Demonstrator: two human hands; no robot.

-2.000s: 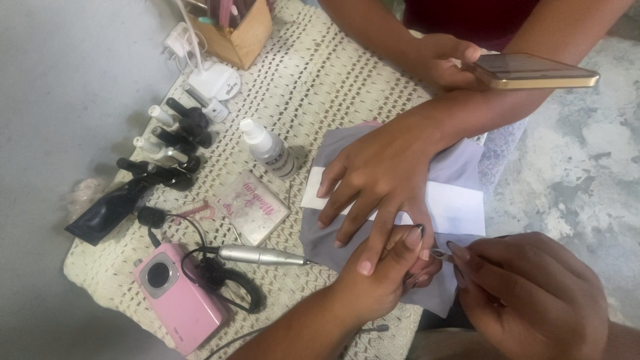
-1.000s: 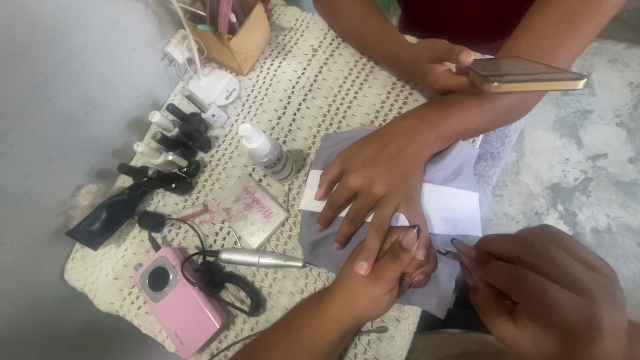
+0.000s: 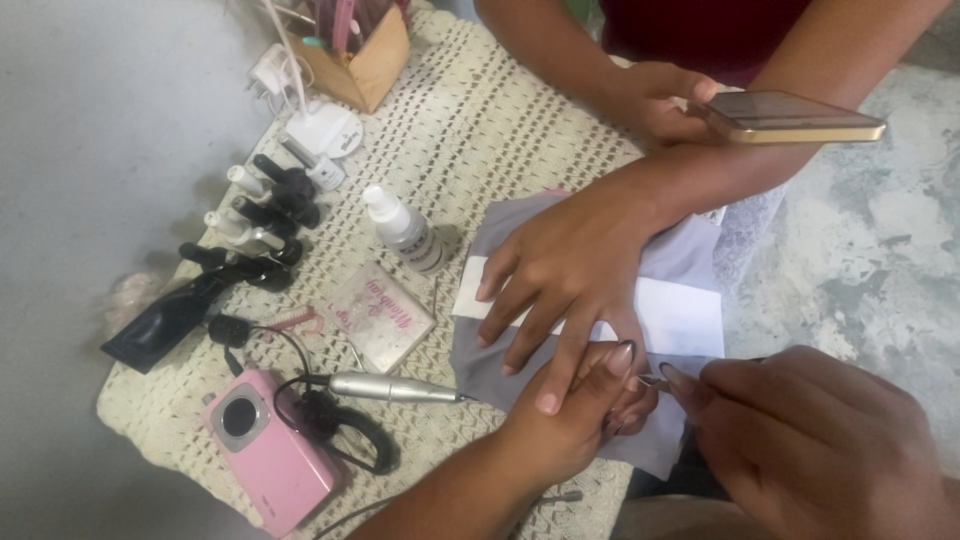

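Observation:
My left hand (image 3: 562,420) grips the thumb side of another person's hand (image 3: 577,262), which lies palm down on a grey cloth (image 3: 487,375) with a white strip (image 3: 679,311) across it. In my right hand (image 3: 810,442) is a small metal tool (image 3: 651,381), probably a cuticle nipper, mostly hidden by my fingers; its tip is at the gripped digit. The person's other hand (image 3: 667,101) holds a gold-edged smartphone (image 3: 802,120). Left of the cloth lies a silver nail drill handpiece (image 3: 394,388), its tip near the cloth's edge.
On the crocheted tablecloth (image 3: 480,97) are a pink nail drill unit (image 3: 277,457), a white spray bottle (image 3: 405,229), a square packet (image 3: 380,315), several nail polish bottles (image 3: 277,195), a black tube (image 3: 169,322), a white lamp base (image 3: 324,131) and a wooden holder (image 3: 367,64). A wall is at left.
My right hand has moved left from one second ago, bringing the tool's tip back to the gripped digit. My left hand keeps its hold.

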